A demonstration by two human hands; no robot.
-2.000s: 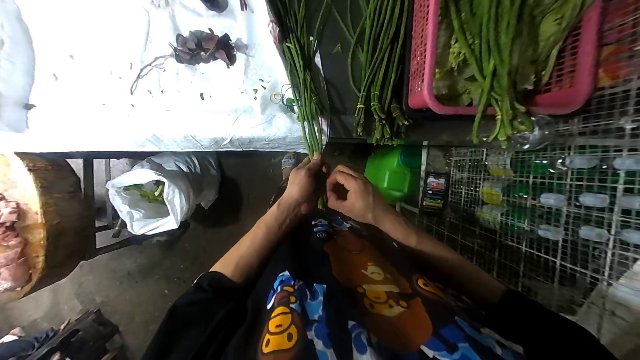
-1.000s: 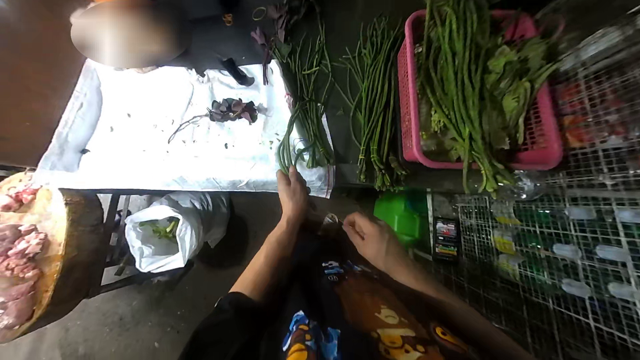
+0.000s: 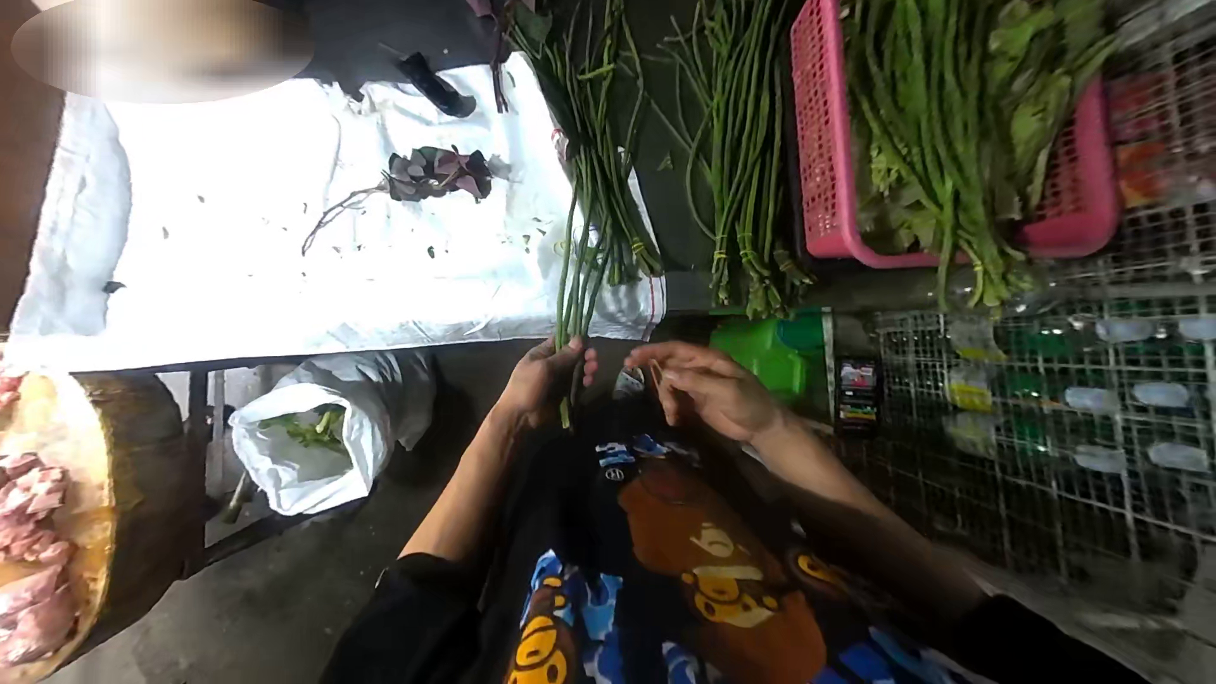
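My left hand [image 3: 549, 380] is closed around the lower ends of a few long green stems [image 3: 578, 285], which look like yard-long beans and reach up over the table's edge. To its right, my right hand [image 3: 708, 388] is raised with fingers curved and a thin rubber band [image 3: 655, 372] looped on them. Beside the held stems lies a tied bunch of long beans [image 3: 627, 228]. More banded bunches [image 3: 746, 190] rest further right on the dark tabletop. A purple-leaved sprig [image 3: 439, 175] lies on the white sheet [image 3: 237, 237].
A pink plastic basket [image 3: 828, 142] with long beans and leafy greens stands at the right, above a wire rack [image 3: 1045, 456] of bottles. Below the table are a white sack [image 3: 328, 475] and a green container [image 3: 765, 356]. Meat pieces [image 3: 33, 532] lie on a round wooden block [image 3: 95, 475], far left.
My left hand, near the loose beans' ends at the sheet's edge a second ago, now holds a few stems drawn down past that edge. My right hand has risen, its fingers spreading.
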